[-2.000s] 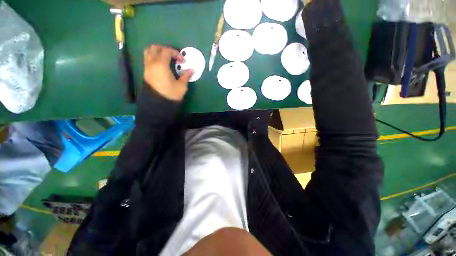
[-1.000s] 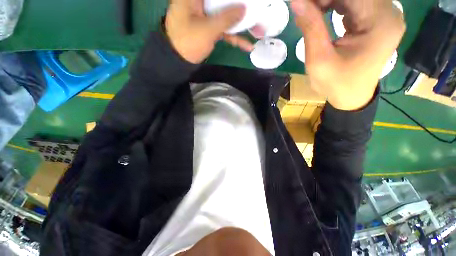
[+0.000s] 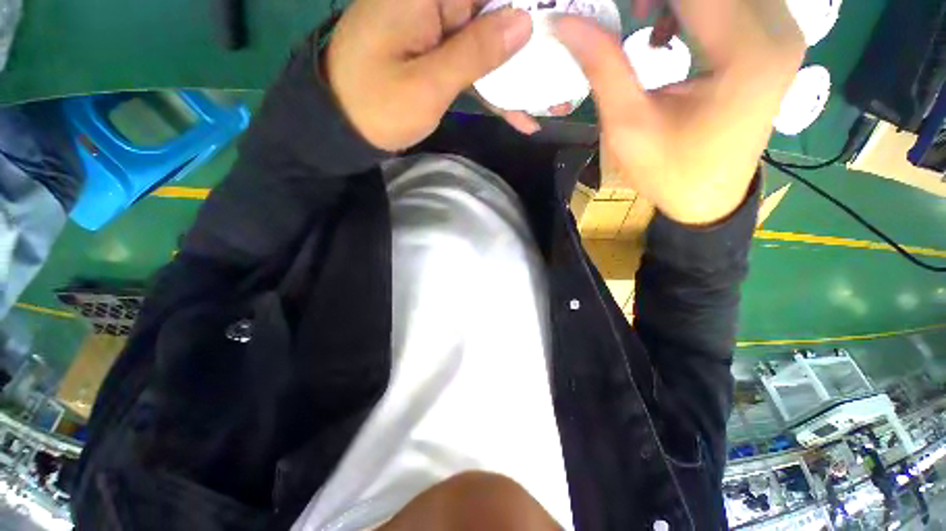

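Note:
A round white disc [image 3: 534,78] is held near the top edge of the view, above the front of the green bench. My left hand [image 3: 405,67] grips its left side, with the thumb on its face and fingertips showing below its lower rim. My right hand [image 3: 679,114] is at its right side, with the thumb on the upper face; its other fingers are partly cut off by the top edge. Small dark marks show near the disc's top. Other white discs [image 3: 805,101] lie on the bench around my right hand.
The green bench [image 3: 135,47] spans the top, with a black handle [image 3: 232,23] at its edge. A blue stool [image 3: 114,156] and a person's leg [image 3: 31,176] are at left. A brown carton [image 3: 612,223] is below the bench. A black box [image 3: 894,62] and cable [image 3: 845,213] are at right.
My left hand brought a disc from the left side of the bench to the middle. My right hand came down from the top edge to meet it. The view has shifted lower.

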